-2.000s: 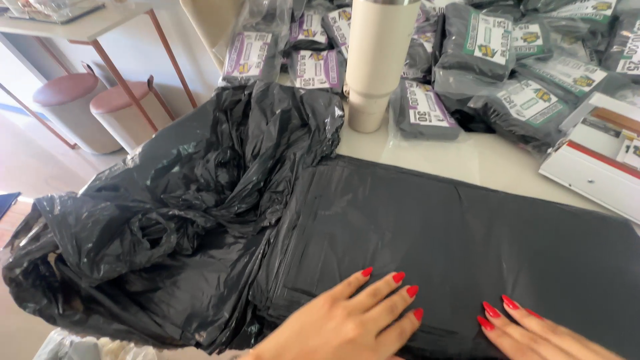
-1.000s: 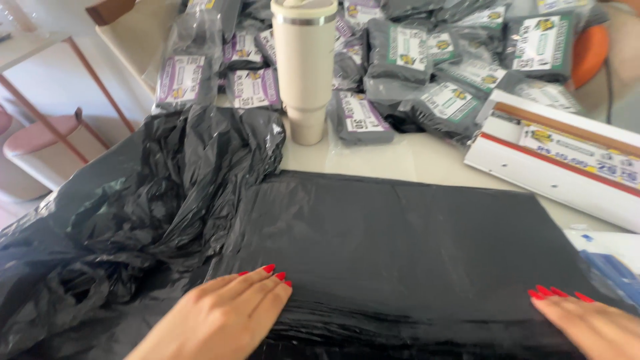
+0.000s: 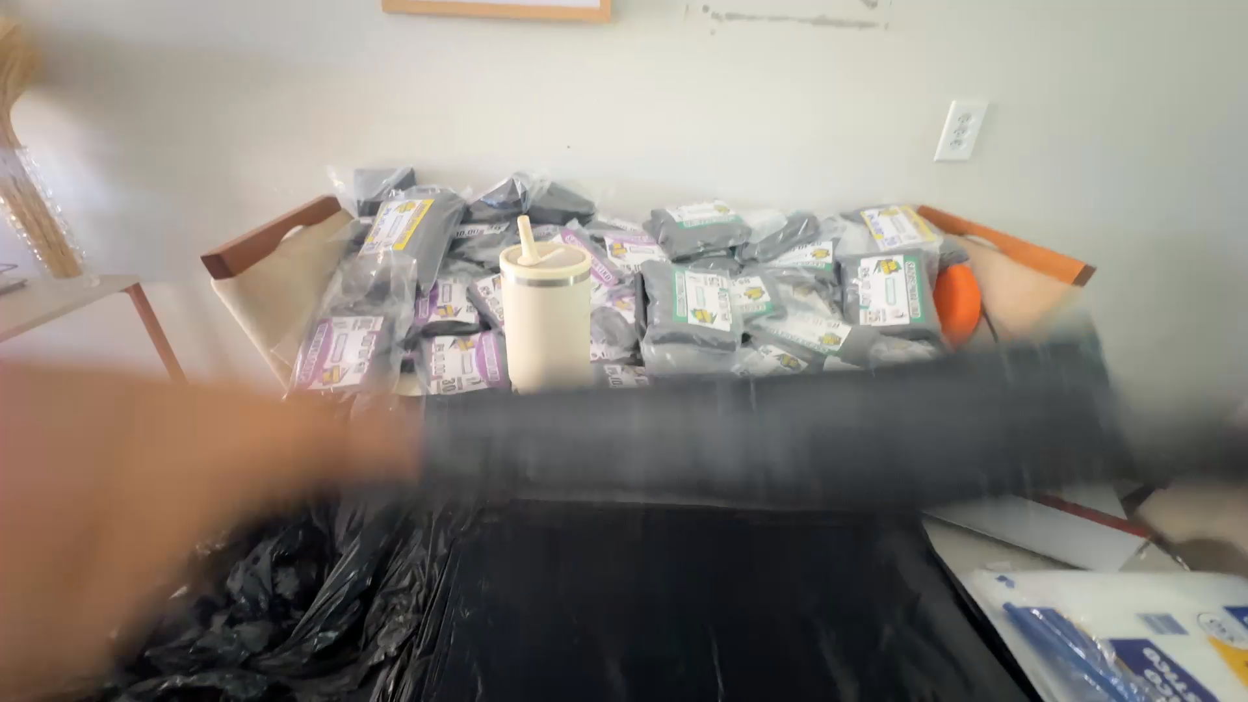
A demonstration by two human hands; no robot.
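A black plastic sheet or bag (image 3: 760, 439), blurred by motion, is stretched across the view above the table. My left hand (image 3: 361, 439), also blurred, grips its left end. At the far right edge my right hand (image 3: 1194, 517) is a blur near the other end; its fingers cannot be made out. Below lies a flat stack of black plastic bags (image 3: 682, 604), with crumpled black plastic (image 3: 302, 595) along its left side.
A cream tumbler with a straw (image 3: 548, 317) stands behind the raised plastic. Many labelled clear packets (image 3: 697, 302) are heaped beyond it, between wooden chair arms. A white box (image 3: 1053, 531) and a printed plastic package (image 3: 1121, 624) lie at right.
Both hands lay on the black stack before; now a black plastic piece is raised above it, with my left hand at its end. The view has tilted up towards the wall.
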